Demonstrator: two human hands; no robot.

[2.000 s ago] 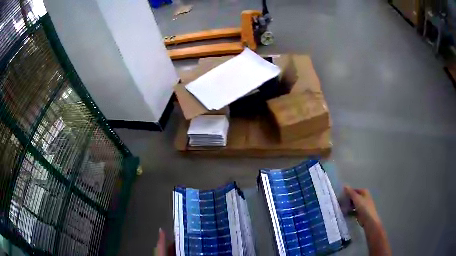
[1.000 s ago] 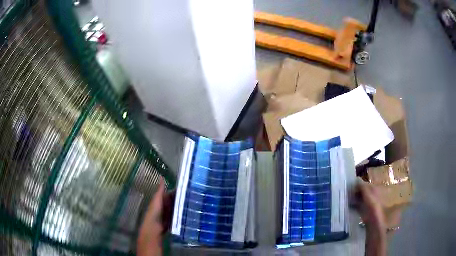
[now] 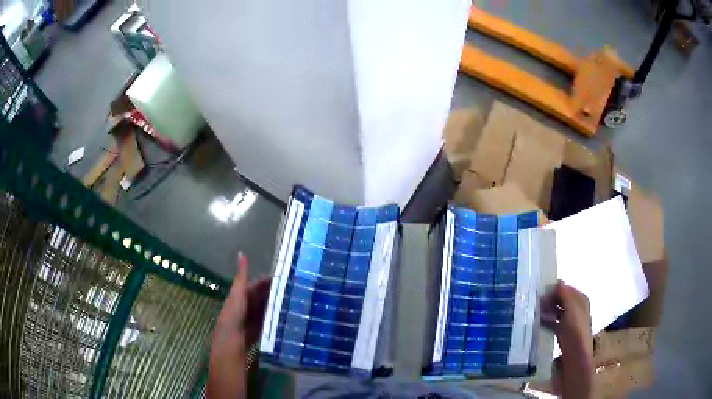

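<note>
Two thick piles of blue solar cell assemblies with white side strips lie side by side, the left pile (image 3: 332,284) and the right pile (image 3: 484,292). They rest on a greyish-green carrier board (image 3: 412,292), which shows between them. My left hand (image 3: 238,316) grips the board's left side beside the left pile; its fingertips are partly hidden. My right hand (image 3: 568,316) grips the right side, with fingers curled at the edge by the right pile. The board is held in front of my body.
A white pillar (image 3: 312,86) stands straight ahead. A green wire-mesh cart (image 3: 129,304) is at the left. At the right are opened cardboard boxes (image 3: 531,156), a white sheet (image 3: 601,265) and an orange pallet jack (image 3: 546,86). A pale green box (image 3: 165,101) stands behind left.
The view has turned left, so the pillar, cardboard and pallet jack have moved right in view. The mesh cart has dropped lower left. Both hands still hold the board with its piles.
</note>
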